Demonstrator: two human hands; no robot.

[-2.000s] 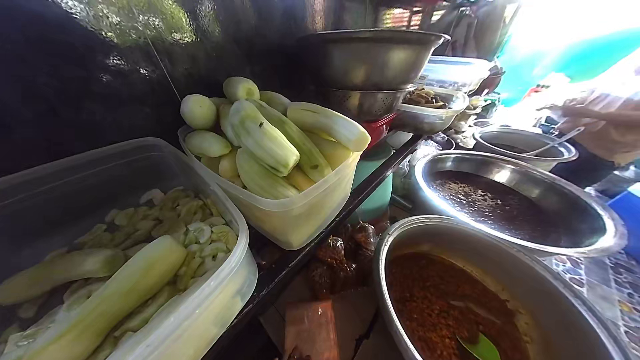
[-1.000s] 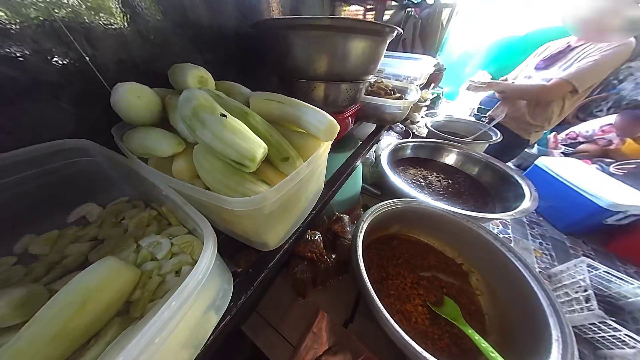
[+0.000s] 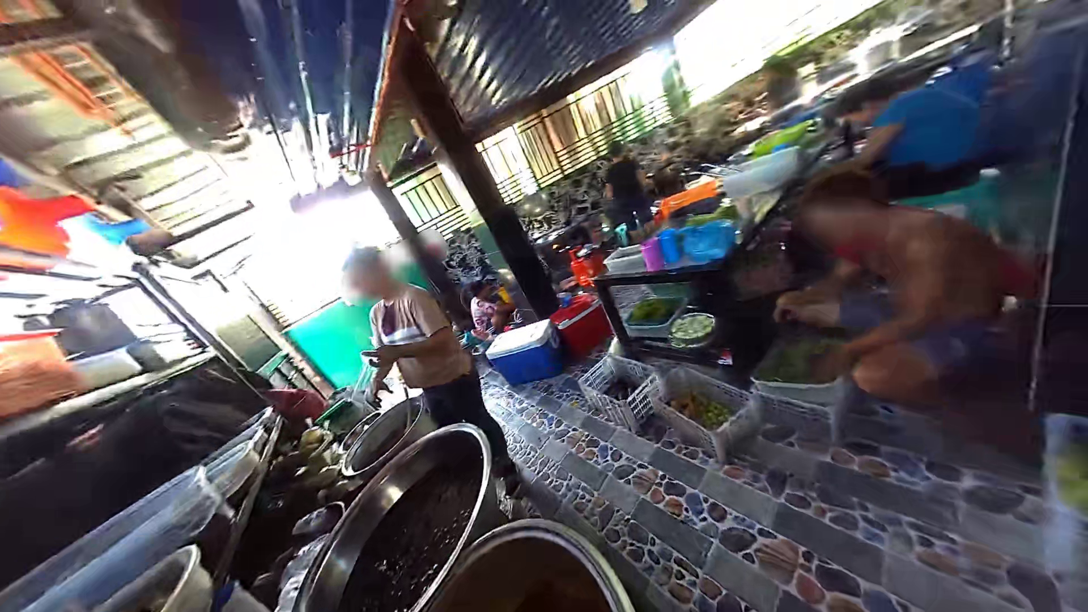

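Neither my left hand nor my right hand shows in the head view, so what they hold or touch is hidden. Nearest to me at the bottom is a large metal basin, cut off by the frame's edge. Beside it stands a wide metal basin with dark contents. Behind that is a smaller metal basin, and a person in a light shirt stands next to it. Plastic containers sit at the lower left. The view is tilted and partly blurred.
A blue cooler and a red cooler stand on the stone-patterned floor. White plastic crates with produce lie right of centre. A low dark table holds cups and bags. A crouching person is over a tub at the right.
The view has swung far to the right and up. The containers of peeled vegetables have left it; the far tables, more people and the roof have come in.
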